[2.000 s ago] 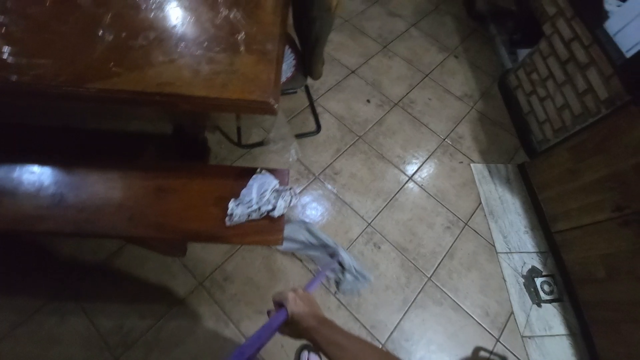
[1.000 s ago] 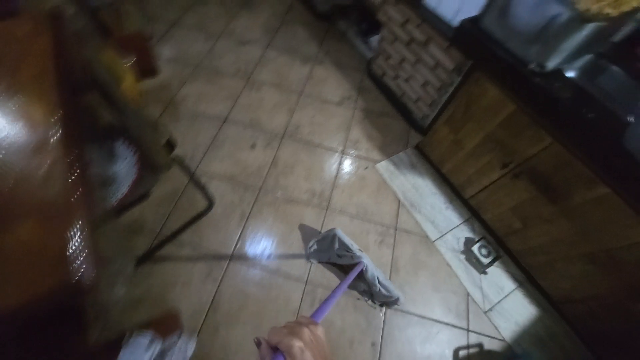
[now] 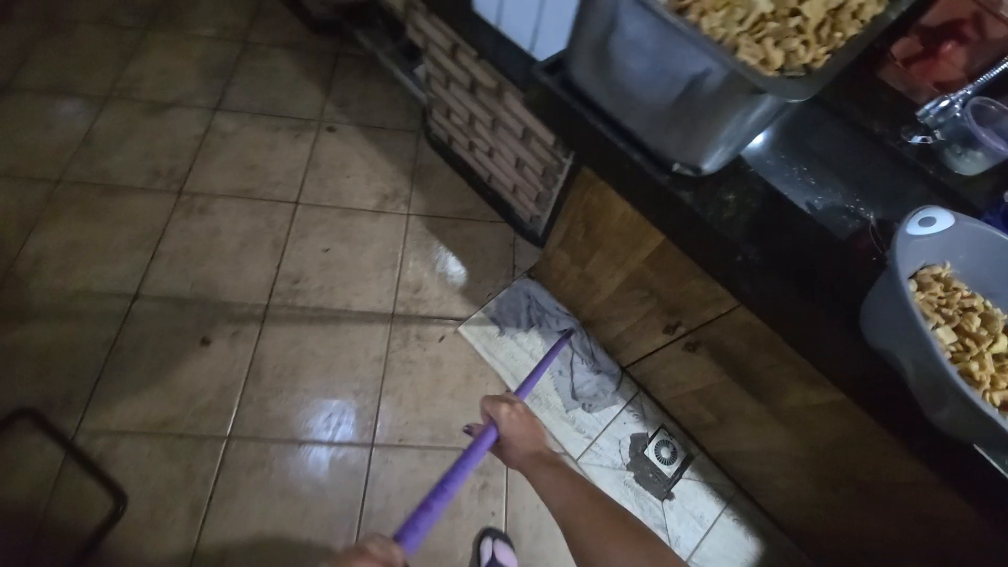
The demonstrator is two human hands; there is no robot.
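Observation:
A purple pole (image 3: 453, 479) slants up from the bottom edge, with a grey cloth (image 3: 579, 358) at its far end. My right hand (image 3: 516, 429) is closed around the middle of the pole. Near the bottom edge, my left hand (image 3: 370, 551) grips the pole's lower part and is partly cut off by the frame. The cloth lies on the white marbled tile ledge (image 3: 535, 370), against the base of the wooden cabinet (image 3: 677, 331).
A square floor drain (image 3: 663, 451) sits in the ledge. On the dark counter (image 3: 709, 213) stand a metal container (image 3: 669, 87) and a grey basin (image 3: 898, 315), both holding yellowish food pieces. A dark metal bar (image 3: 87, 472) curves at left. My sandalled foot (image 3: 494, 547) shows below.
The cloth on the pole has moved from the brown floor tiles beside the bench onto the white ledge by the cabinet. The view has swung right, and my left hand has come into sight.

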